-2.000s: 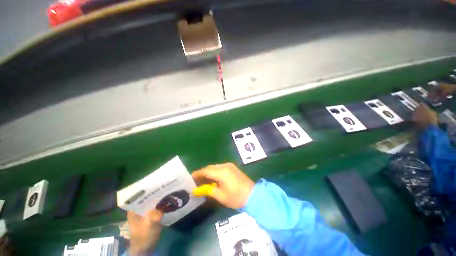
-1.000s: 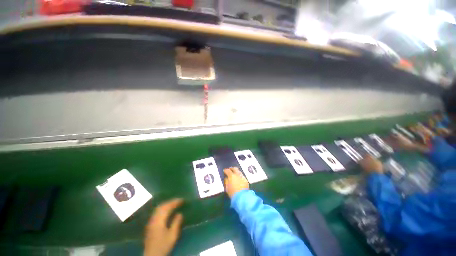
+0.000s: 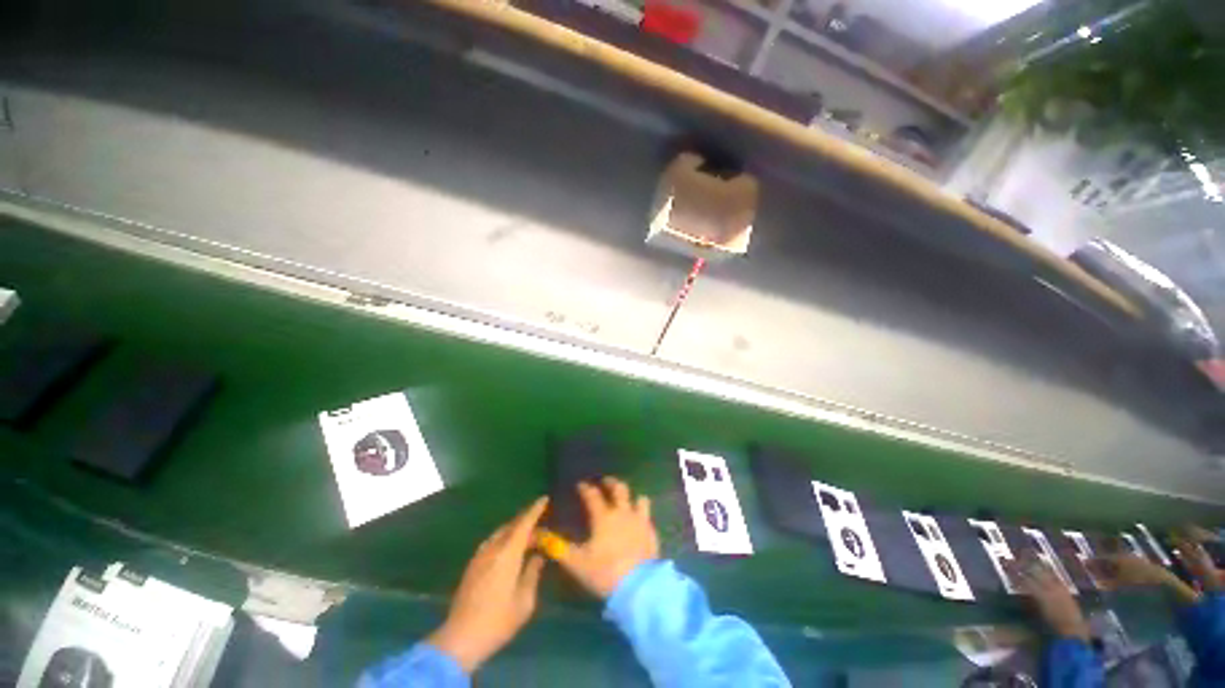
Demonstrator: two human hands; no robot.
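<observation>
A dark inner box (image 3: 580,464) lies on the green belt in front of me, its near end covered by my hands. My right hand (image 3: 611,540), with a yellow finger cot, has its thumb and fingers around that near end. My left hand (image 3: 494,589) is beside it on the left, fingers together and fingertips close to the box's left edge; whether it holds anything is hidden. A white outer sleeve (image 3: 382,458) with a round watch picture lies on the belt to the left, untouched. A narrow white printed piece (image 3: 715,503) lies just right of the hands.
Dark boxes (image 3: 145,419) lie on the belt at far left. A sleeve stack (image 3: 134,632) is at the near left, beside a pale scrap (image 3: 285,616). Dark boxes and narrow printed pieces (image 3: 848,531) run right towards another worker's hand (image 3: 1055,601). A small open carton (image 3: 705,208) is on the wall.
My right hand has come back from the row to beside my left hand, at the dark box. The narrow printed piece left of that box no longer shows. The view has tilted and shifted left.
</observation>
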